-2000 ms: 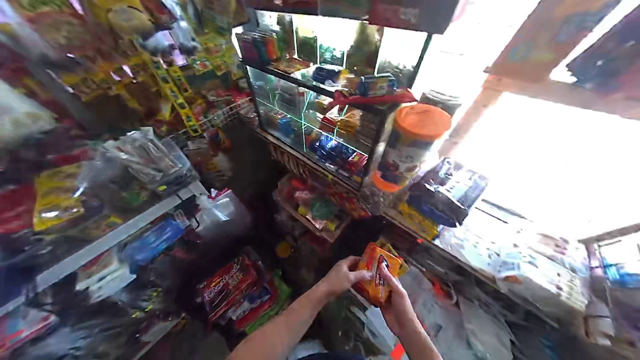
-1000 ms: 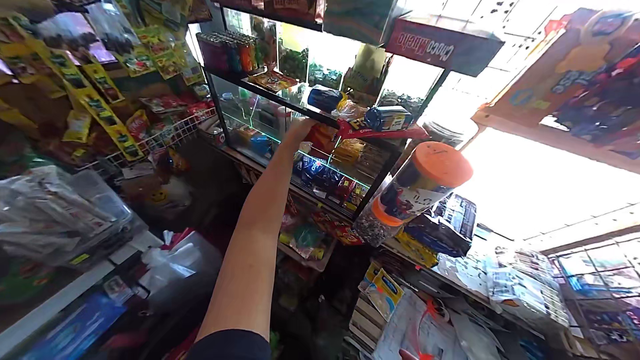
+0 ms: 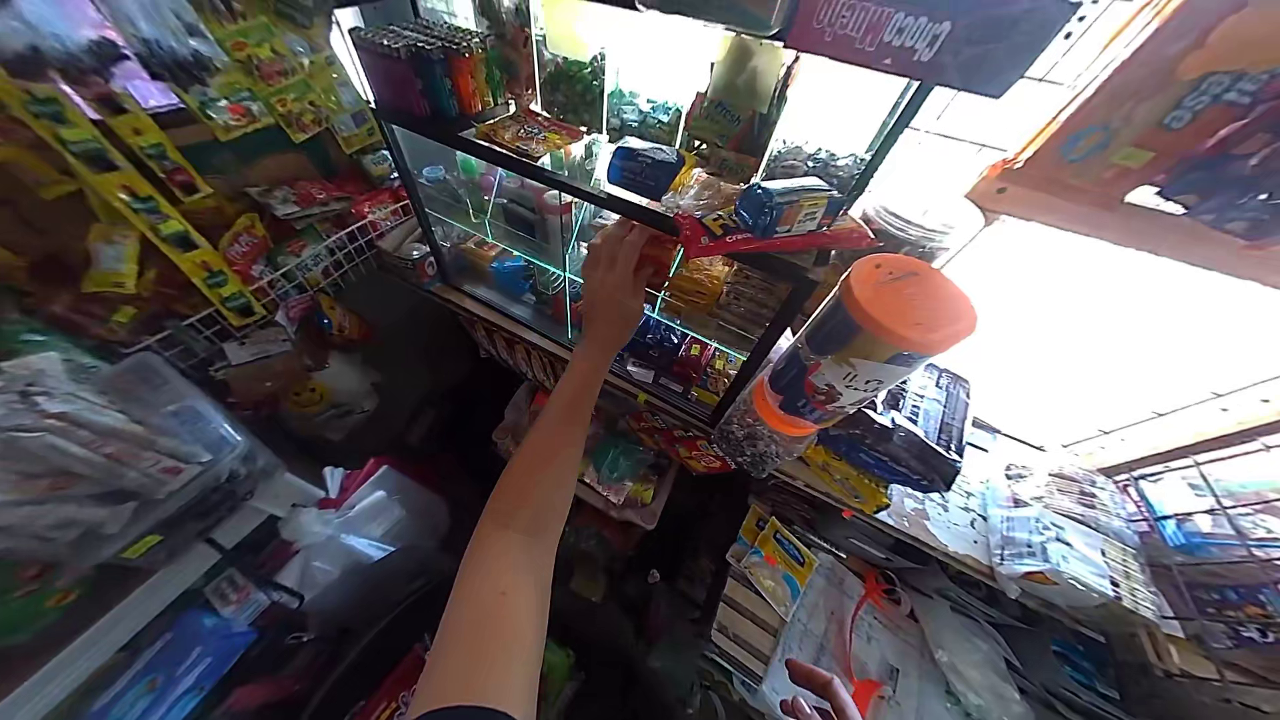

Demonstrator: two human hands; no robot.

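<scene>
My left hand (image 3: 615, 270) reaches into the upper part of a glass display case (image 3: 500, 160), its fingers closed around an orange-red packet (image 3: 655, 262), which they partly hide. Just above and to the right of it, a red wrapper strip (image 3: 780, 240) hangs over the shelf edge beside a blue packet (image 3: 790, 205). Yellow packets (image 3: 698, 283) stand behind the glass to the right of the hand. At the bottom edge, my right hand (image 3: 822, 692) shows only some fingers, apart and with nothing seen in them, near a red ribbon (image 3: 858, 630).
A tall jar with an orange lid (image 3: 905, 300) leans at the case's right corner. Lighters (image 3: 430, 75) stand on its top left. A clear plastic bin (image 3: 170, 430) is at left, a wire rack (image 3: 330, 255) behind it. A tray of packets (image 3: 625, 480) lies below the case.
Two seconds ago both hands held an orange packet low in front of me. My left arm has since reached forward to the case; my right hand has come back into view at the bottom.
</scene>
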